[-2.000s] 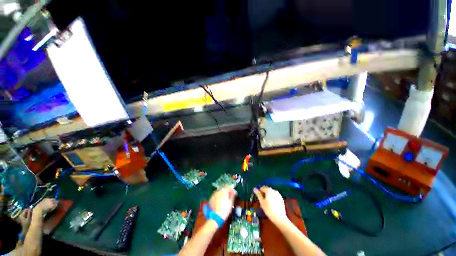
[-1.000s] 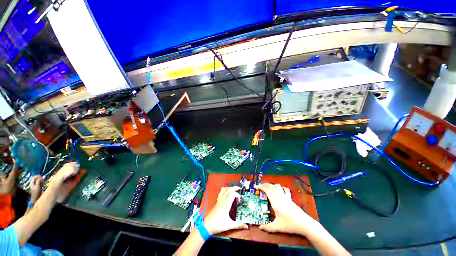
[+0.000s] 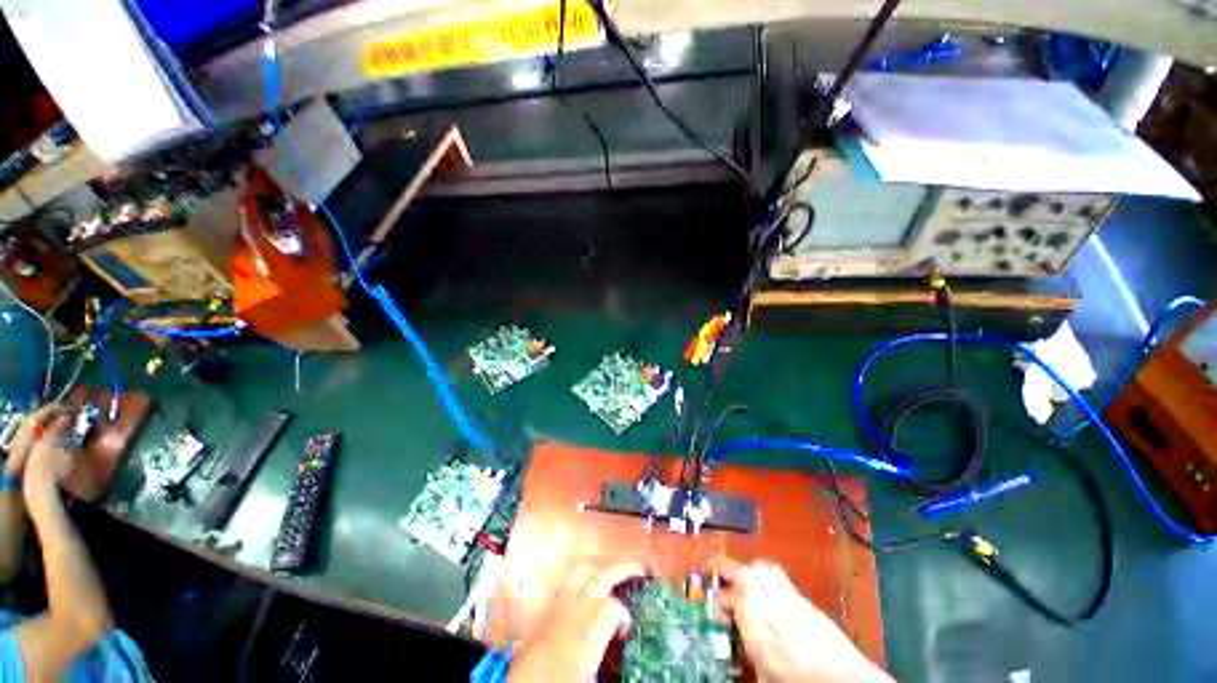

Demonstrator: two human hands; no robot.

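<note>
A green TV main board (image 3: 675, 635) is held between my two hands at the bottom of the picture, over the near part of the orange-brown fixture plate (image 3: 801, 534). My left hand (image 3: 577, 616) grips its left edge and my right hand (image 3: 777, 616) its right edge. Both are partly cut off by the lower edge. The black connector bar (image 3: 731, 511), with white plugs and thin leads, lies beyond the board with a gap between them. The blue wrist strap (image 3: 491, 664) shows at my left wrist.
Three loose boards (image 3: 454, 508) lie left of and behind the plate. A remote control (image 3: 304, 502) lies further left. A coiled black cable (image 3: 934, 440) and blue pen-like probe (image 3: 977, 495) lie right. An oscilloscope (image 3: 934, 227) stands behind. Another person's hands (image 3: 40, 447) are at far left.
The board has come away from the connector bar towards me, held in both hands. The view has tilted down, so the screens are mostly out of the picture.
</note>
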